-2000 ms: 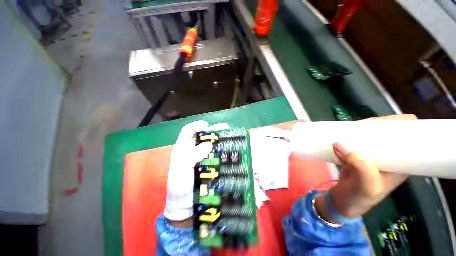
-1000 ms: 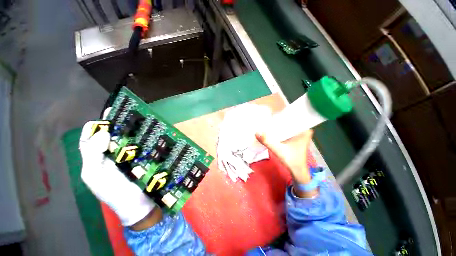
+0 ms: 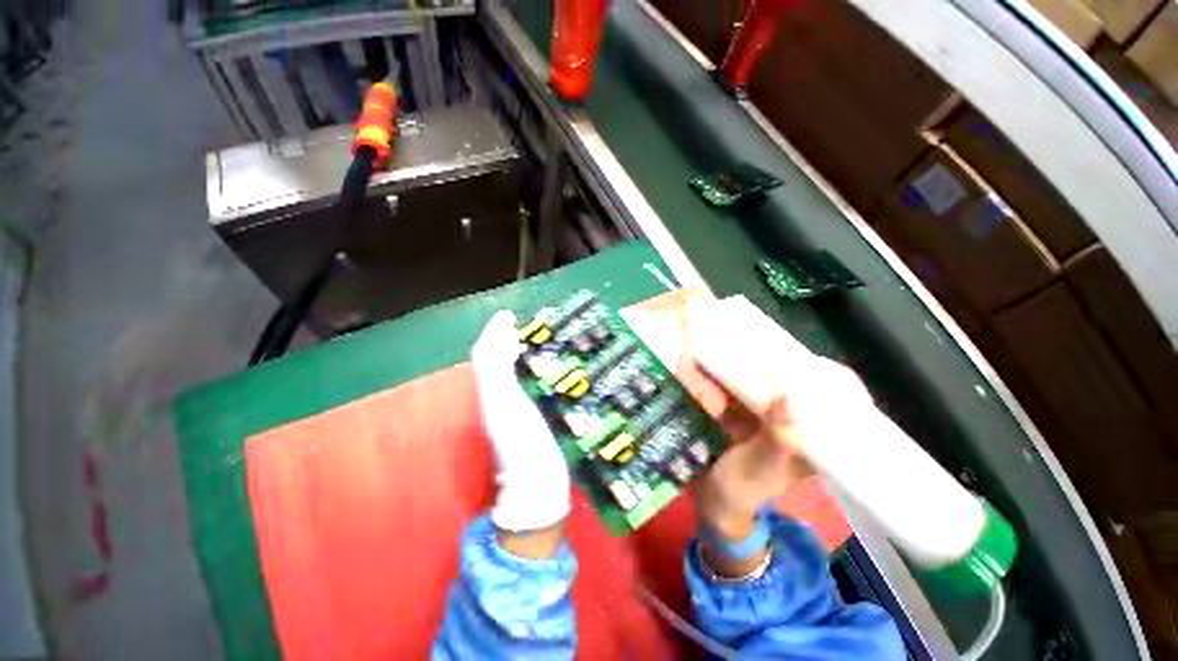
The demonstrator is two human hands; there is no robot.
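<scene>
My left hand, in a white glove, holds a green circuit board by its left edge above the red mat. The board carries black blocks and yellow-taped parts. My bare right hand is blurred and grips a white dispensing syringe beside the board's right edge. The syringe's narrow end points up and left, towards the board's upper right. Its green cap is at the lower right, with a clear hose running down. The nozzle tip is too blurred to tell whether it touches the board.
The red mat lies on a green bench top. A green conveyor at the right carries boards. A metal box and a black cable with an orange sleeve are beyond the bench. Cardboard boxes stand at the right.
The board has moved right and is turned more upright. The syringe has swung round, so its green cap now points to the lower right. The white cloth is mostly hidden.
</scene>
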